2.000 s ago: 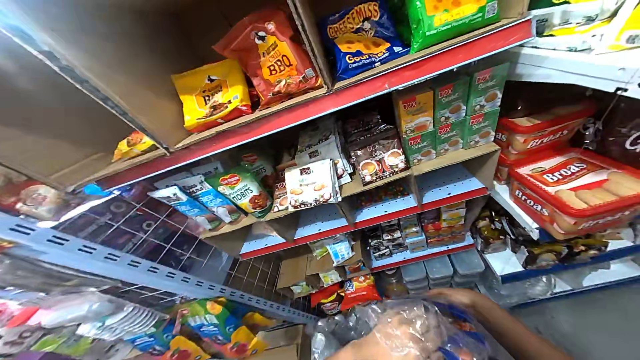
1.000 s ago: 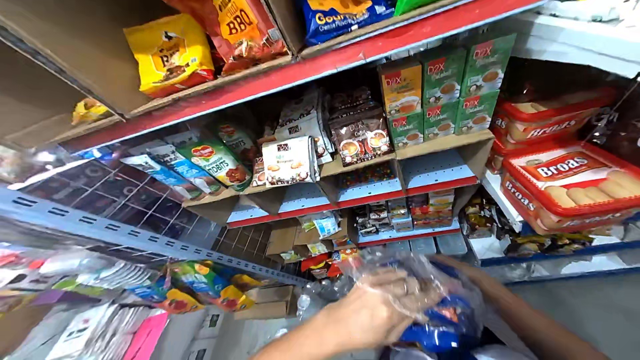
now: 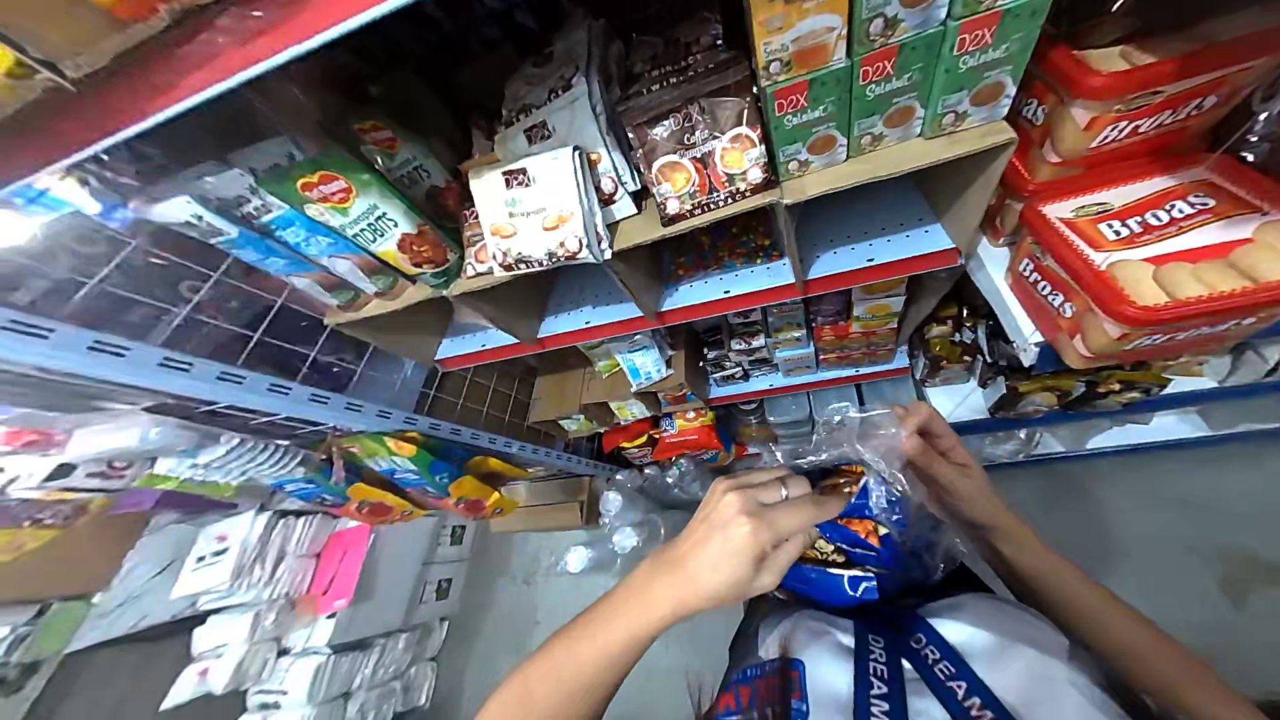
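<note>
A clear plastic bag with blue snack packets inside is held in front of my body. My left hand, with a ring on one finger, reaches over the bag's opening, its fingertips on a blue packet; how firmly they close on it is hard to tell. My right hand pinches the upper right edge of the bag, which stands open between the two hands. Part of the packets is hidden behind the left fingers and the crinkled plastic.
Cardboard shelf compartments hold coffee pouches, green boxes and fruit pouches. Red biscuit tubs stand at the right. Plastic bottles lie on the floor below; packets fill the lower left.
A second ago my left hand lay across the outside of the bag; now it is at the opening. My right hand has come up to the bag's edge. The view has moved closer to the shelves.
</note>
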